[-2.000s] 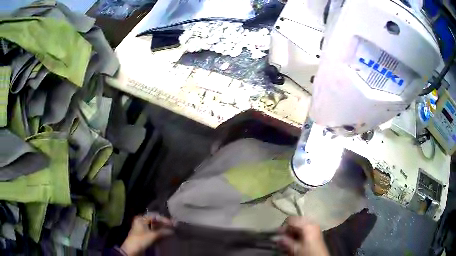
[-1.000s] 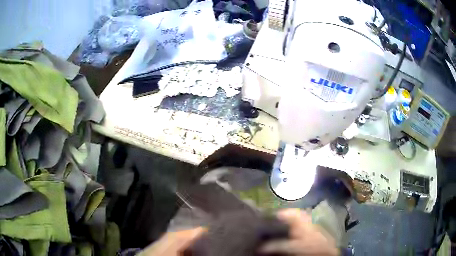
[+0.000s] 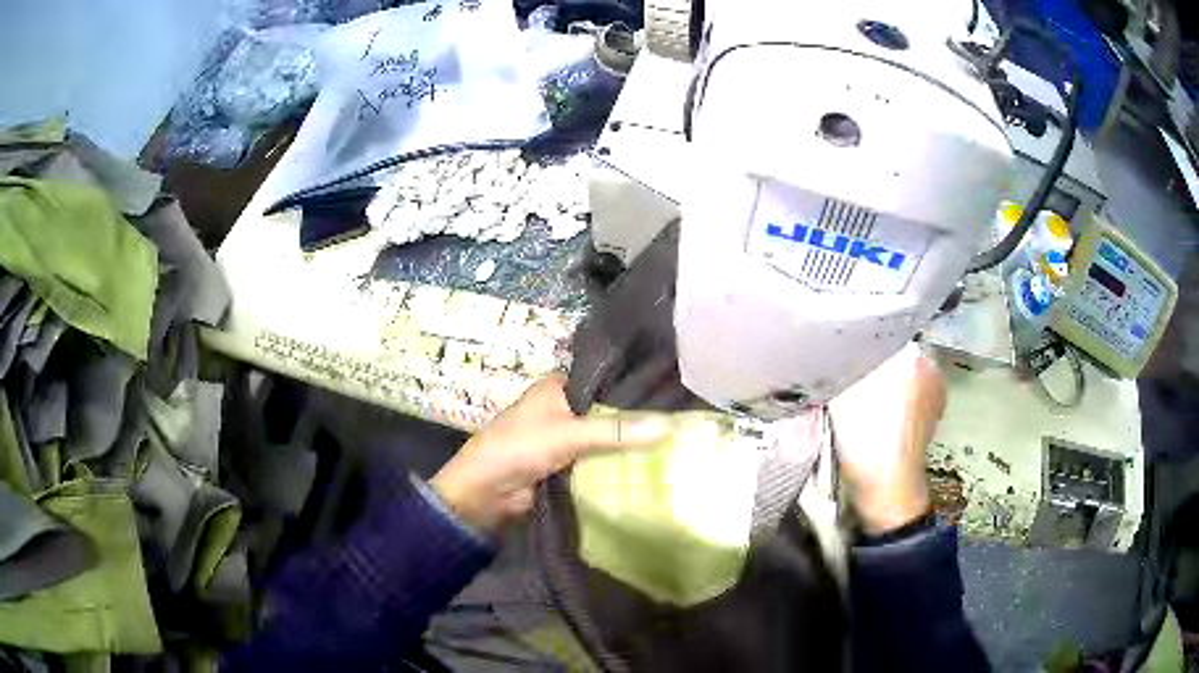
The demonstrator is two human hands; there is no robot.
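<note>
A dark grey-brown garment with a lime-green panel lies over the machine arm, under the white JUKI machine head. My left hand is on the garment's left side, its thumb along the top of the green panel and its fingers gripping the cloth. My right hand is at the right of the needle area beside the cloth, partly hidden by the machine head; its grip is unclear. A finely striped band runs down beside the green panel. The needle point is hidden.
A grey and green garment heap stands at left. Small white pieces, a dark block and a marked plastic bag lie on the cream table. Bottles and a control panel are at right.
The garment has moved up from below the machine onto its arm, under the head. Both hands have moved up and forward. The green panel now shows in front of the head.
</note>
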